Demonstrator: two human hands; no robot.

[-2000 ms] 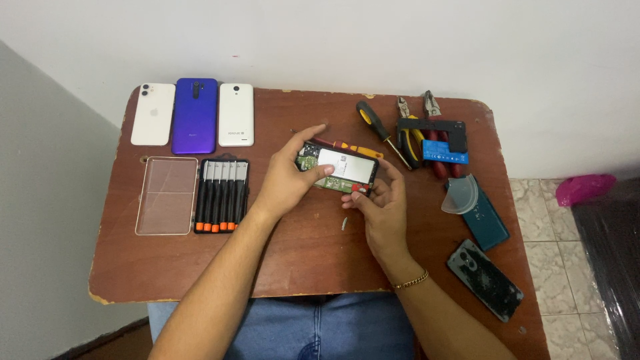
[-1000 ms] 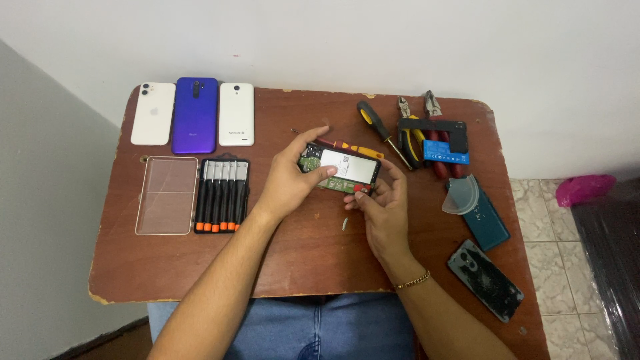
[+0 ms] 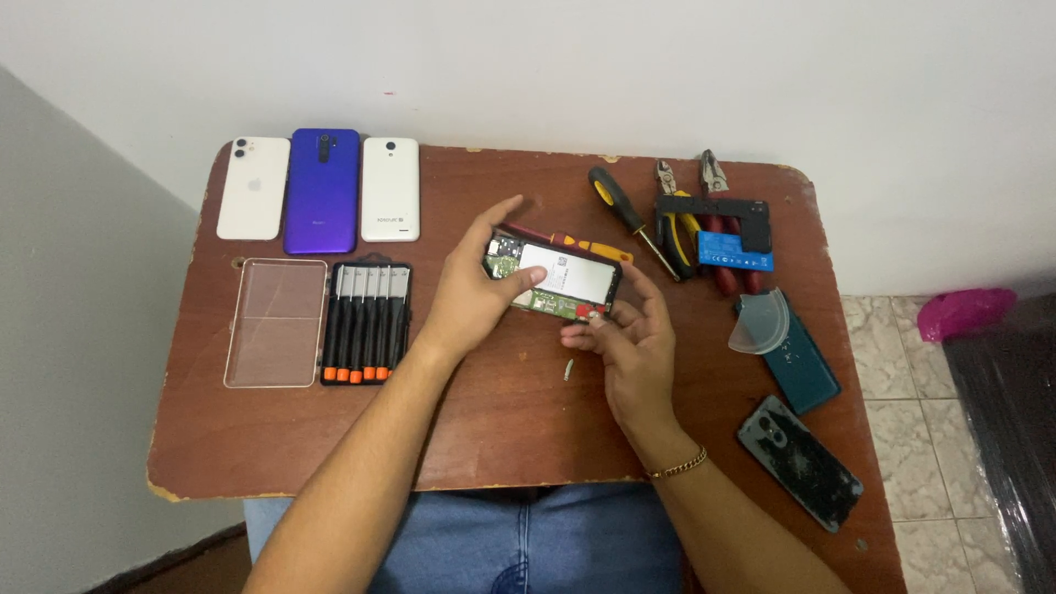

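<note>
An opened smartphone [image 3: 569, 269], its white battery and green circuit board bare, is held above the middle of the table. My left hand [image 3: 478, 289] grips its left end, thumb across the battery. My right hand [image 3: 631, 338] holds the lower right corner, thumb and a fingertip near a small red part [image 3: 589, 311]. Behind the phone lies a red and yellow tool [image 3: 590, 246], partly hidden. A small pale strip [image 3: 568, 370] rests on the wood below the phone. To the left, a case of precision screwdrivers [image 3: 366, 330] stands beside its clear lid [image 3: 276, 322].
Three phones [image 3: 322, 190] lie at the back left. At the back right are a screwdriver [image 3: 619, 206], pliers [image 3: 681, 223], a black frame [image 3: 755, 223] and a blue battery [image 3: 734, 251]. A teal back cover [image 3: 804, 371], a clear curved piece [image 3: 759, 323] and a cracked phone [image 3: 800, 462] lie right.
</note>
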